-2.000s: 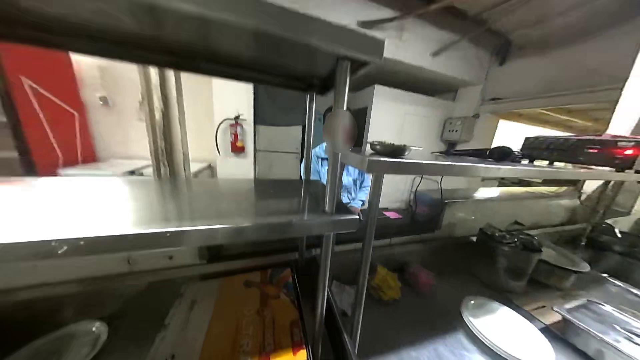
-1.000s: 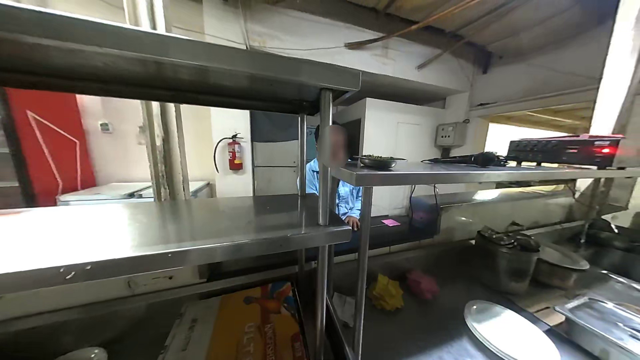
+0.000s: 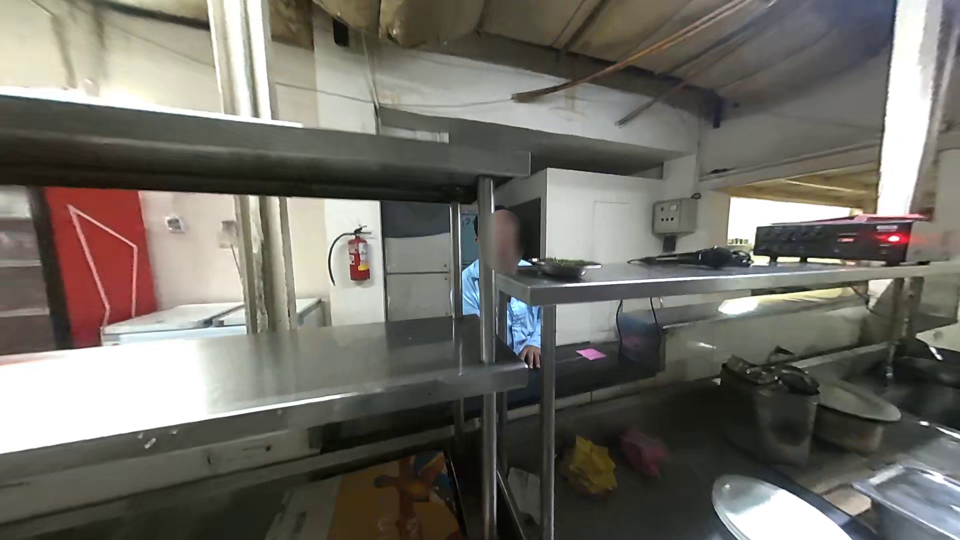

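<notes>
Neither my left hand nor my right hand shows in the head view. Closest to me on the left is a stainless steel shelf [image 3: 300,364]. To its right stands a second steel shelf [image 3: 720,279], which bears a shallow metal bowl [image 3: 568,268] with something green in it, a black object with a cable [image 3: 712,257] and a black electronic unit [image 3: 832,240] with a red light. Below, on the dark worktop, lie a yellow crumpled thing [image 3: 590,466] and a pink one [image 3: 643,451]. An oval metal plate [image 3: 776,510] is at the lower right.
Behind the shelves a person in a light blue shirt [image 3: 523,322] rests a hand near a pink paper [image 3: 591,353]. A fire extinguisher [image 3: 359,256] hangs on the wall. Steel posts [image 3: 548,420] rise between the shelves. A metal container [image 3: 772,412] and a steel pan [image 3: 915,499] stand right.
The view has tilted upward, showing more of the ceiling. The person behind the shelves stays in about the same place.
</notes>
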